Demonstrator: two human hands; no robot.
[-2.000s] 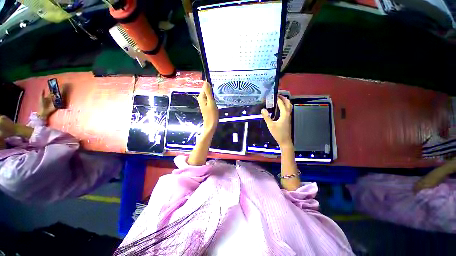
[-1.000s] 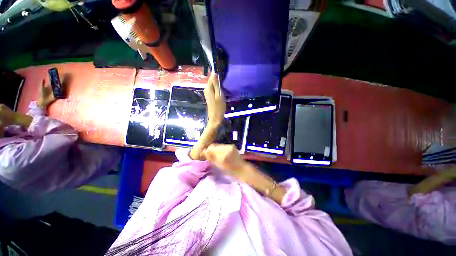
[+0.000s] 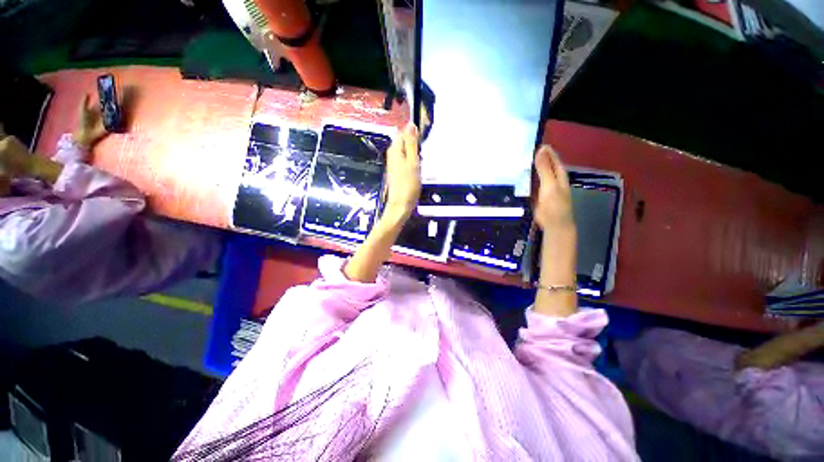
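Observation:
A large tablet [image 3: 488, 99] is held up above the bench, its screen pale blue-white with a dark shape at its left edge and a dark bar with icons low down. Its top is cut off by the picture's edge. My left hand [image 3: 403, 173] grips its lower left edge and my right hand [image 3: 552, 191] grips its lower right edge. Behind it, part of the white test chart [image 3: 583, 41] shows. Below lie several tablets in a row; the left one [image 3: 276, 179] has strong glare, the right one [image 3: 592, 230] a grey screen.
The tablets lie on a red-orange bench [image 3: 696, 239]. An orange post [image 3: 312, 59] stands behind them. At left a person's hand holds a phone [image 3: 109, 102]. At right a pink-sleeved arm [image 3: 714, 388] rests near striped sheets. A blue bin [image 3: 221, 311] is below the bench.
The held tablet's screen went from chart preview to purple to pale blue-white. My right hand left the tablet's edge, crossed to my left wrist, and now holds the right edge. The view has shifted.

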